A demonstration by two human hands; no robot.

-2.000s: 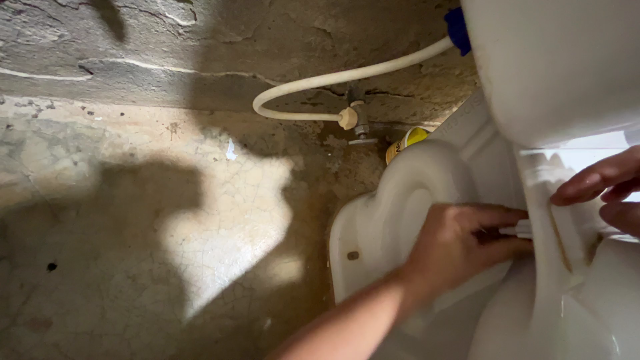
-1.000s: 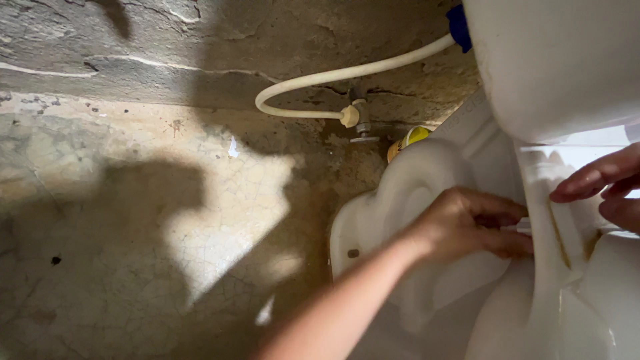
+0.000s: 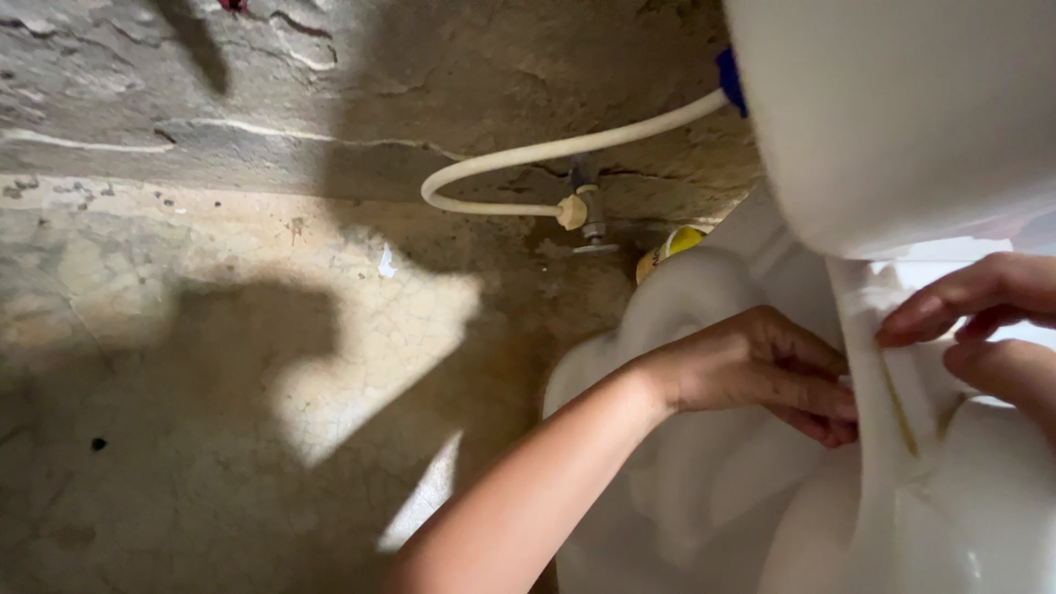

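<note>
A white ceramic toilet [image 3: 949,511] fills the right side. My left hand [image 3: 759,375] reaches under the outer edge of its bowl ledge, fingertips together around a small white part [image 3: 846,381], mostly hidden by the fingers and the edge. On top of the ledge, my right hand [image 3: 982,322] comes in from the right edge with fingers apart, one fingertip touching or just above the ceramic near a yellow-brown stain. Nothing shows between its fingers. Above both hands is the white toilet tank [image 3: 891,124].
A white flexible water hose [image 3: 528,154] curves from a blue fitting [image 3: 731,82] at the tank to an angle valve [image 3: 590,214] on the rough wall. A yellow container [image 3: 672,247] stands behind the toilet base. Cracked floor [image 3: 206,462] lies to the left, with shadows across it.
The white part showed clearly in my left fingers two seconds ago; now the fingers cover most of it. The left hand has turned and shifted slightly. The right hand has hardly moved.
</note>
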